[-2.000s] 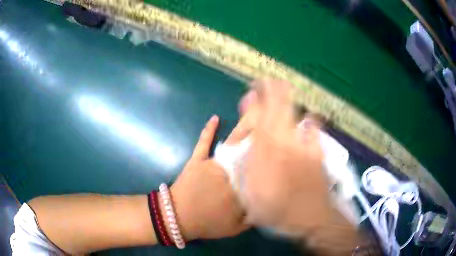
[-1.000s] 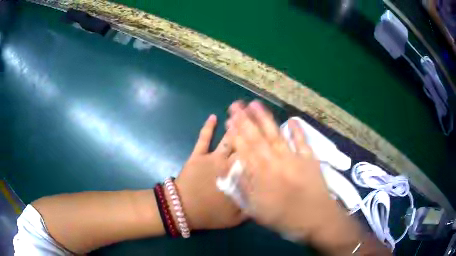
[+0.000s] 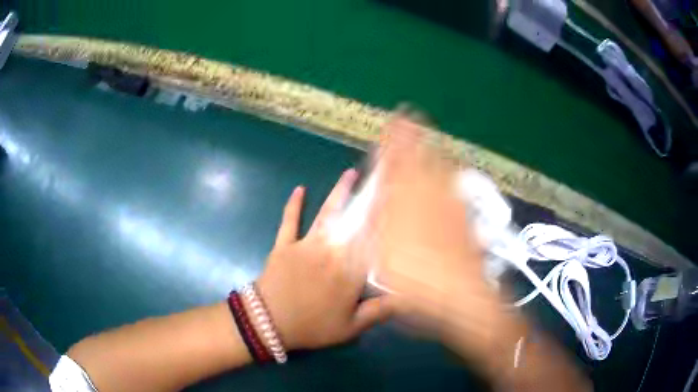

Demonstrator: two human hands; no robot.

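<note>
My left hand (image 3: pixel 310 295), with bracelets at the wrist, is low over the dark green worktop (image 3: pixel 153 168), two fingers stretched forward. My right hand (image 3: pixel 428 230) is blurred and overlaps it from the right. White wiping cloth (image 3: pixel 353 220) shows between the hands, under my right palm. Anything else beneath the hands is hidden, so what my left hand grips cannot be told. A white power strip body (image 3: pixel 484 200) lies just beyond my right hand, partly covered. White looped power cords (image 3: pixel 572 295) lie to its right.
A worn yellowish rail (image 3: pixel 306 99) curves between the worktop and the green belt (image 3: pixel 321 46). A clear bottle with a pale label (image 3: pixel 660 295) is at the right. On the belt, top right, are a white block (image 3: pixel 538 21) and its cord (image 3: pixel 637 99). A dark piece (image 3: pixel 122 80) is at the rail.
My right hand has shifted over the left, its fingers now reaching farther up towards the rail. The block and cord on the belt appear farther up and left. The camera view has tilted slightly.
</note>
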